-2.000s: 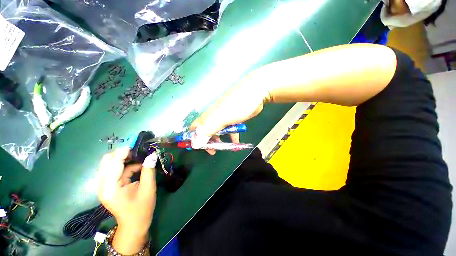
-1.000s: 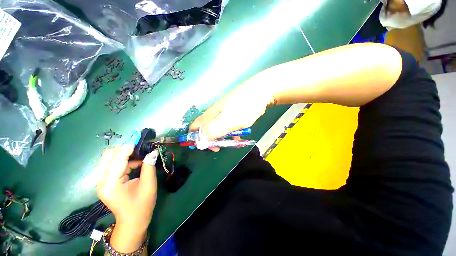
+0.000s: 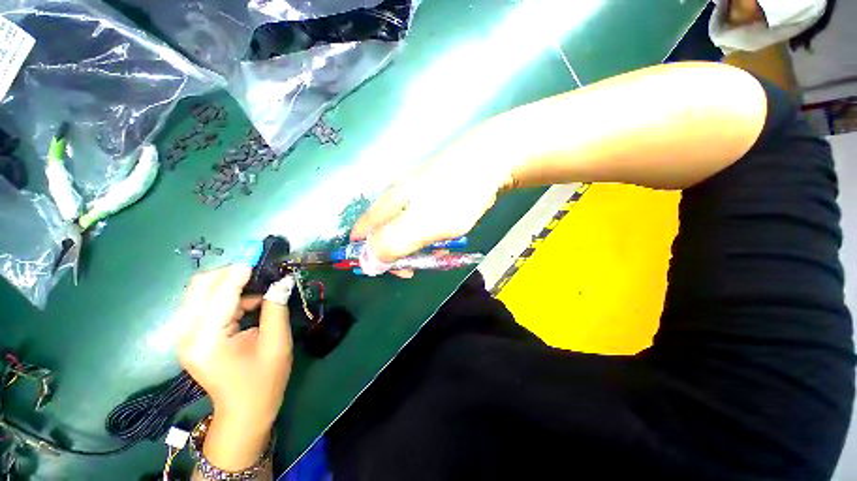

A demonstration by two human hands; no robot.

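Observation:
My left hand [image 3: 240, 343] holds a small black plastic housing [image 3: 272, 263] between covered fingertips, blue on one finger and white on the thumb. My right hand [image 3: 413, 225] grips red-and-blue handled pliers [image 3: 350, 261]; their metal jaws reach the housing's right side. What the jaws touch is too small to tell. Thin red, yellow and white lead wires [image 3: 306, 299] hang from the housing. A round black part [image 3: 329, 332] is below them. A bundled black cord [image 3: 155, 410] lies by my left wrist.
Clear plastic bags [image 3: 291, 94] lie at the upper left, with green-and-white cutters [image 3: 117, 197] on one. Small black clips [image 3: 230, 169] are scattered on the green mat [image 3: 141, 301]. Wired cable units [image 3: 23, 376] lie at the lower left. Part of a person [image 3: 771, 23] shows at the upper right.
The pliers stay at the housing, with only small shifts of both hands. The handles looked wider apart two seconds ago. The view has shifted slightly.

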